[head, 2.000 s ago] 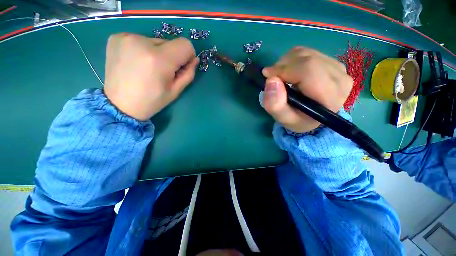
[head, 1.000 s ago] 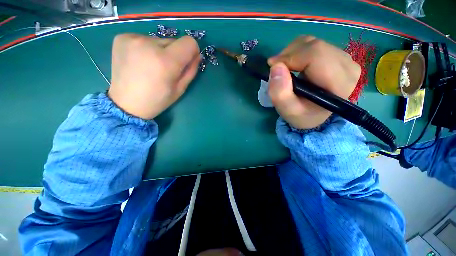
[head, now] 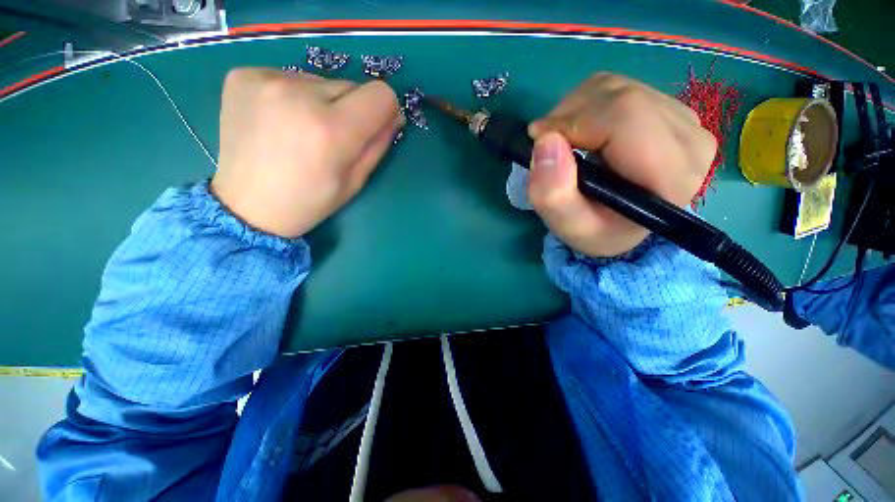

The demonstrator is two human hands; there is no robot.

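Observation:
My right hand (head: 628, 162) is shut on the black soldering iron (head: 648, 206), its coppery tip pointing left. The tip is at or close to a small speckled circuit board piece (head: 416, 108) on the green mat. My left hand (head: 304, 147) is closed beside that piece. A thin pale solder wire (head: 172, 98) runs from the upper left to behind my left hand. What its fingertips pinch is hidden. More circuit board pieces lie beyond, at the left (head: 327, 58), the middle (head: 382, 66) and the right (head: 491, 85).
A white pad (head: 518, 186) lies partly under my right hand. Red lead wires (head: 716, 108), a yellow pot (head: 770, 142), a small yellow-centred square (head: 816, 206) and black equipment (head: 871, 211) are at right. A red-edged strip (head: 491, 32) crosses the far side. Another person's blue sleeve (head: 859, 314) shows.
The camera view has shifted slightly, and more of the metal bracket shows at upper left. My left hand has shifted slightly right since one second ago. Both hands keep nearly the same pose.

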